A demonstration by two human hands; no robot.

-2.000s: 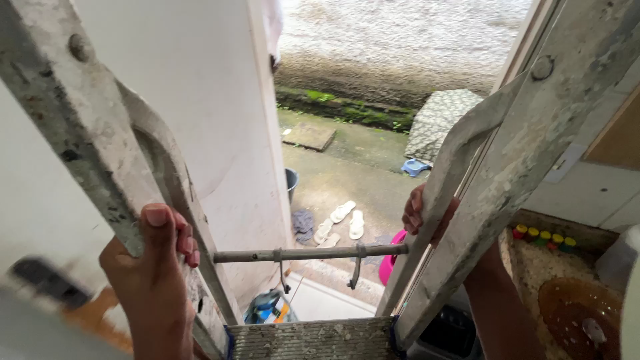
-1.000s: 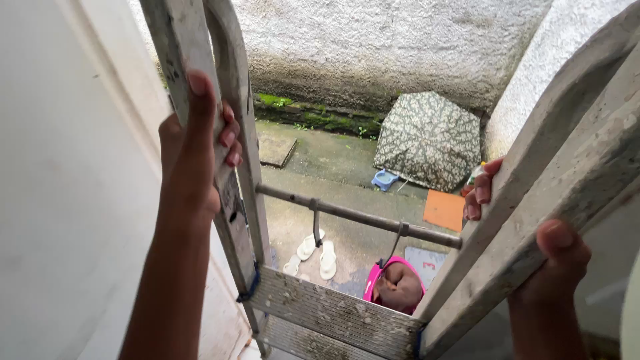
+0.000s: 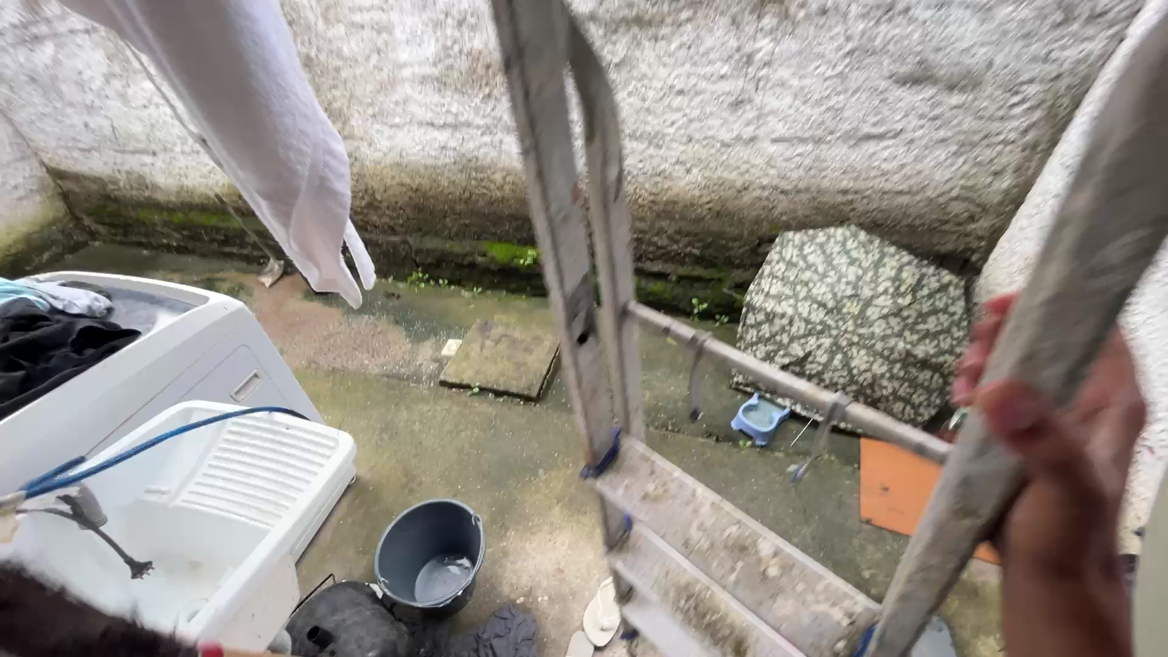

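Observation:
An aluminium stepladder (image 3: 730, 538), stained and splattered, fills the right half of the view, with its steps low and a crossbar with hooks above them. My right hand (image 3: 1063, 447) grips its right side rail, the thumb on the near face and fingers around the far side. My left hand is out of view. A white cloth (image 3: 265, 137) hangs at the upper left, left of the ladder's left rail.
A white washing machine (image 3: 210, 347) with clothes on top and a white plastic laundry sink (image 3: 246, 484) stand left. A dark bucket (image 3: 429, 557), an open patterned umbrella (image 3: 853, 319), a blue pet bowl (image 3: 759, 418) and an orange tile (image 3: 899, 484) lie on the concrete floor before a rough wall.
My left hand, on the ladder's left rail one second ago, is out of view. My right hand still holds the right rail. The view has swung left, bringing in the laundry sink and washing machine.

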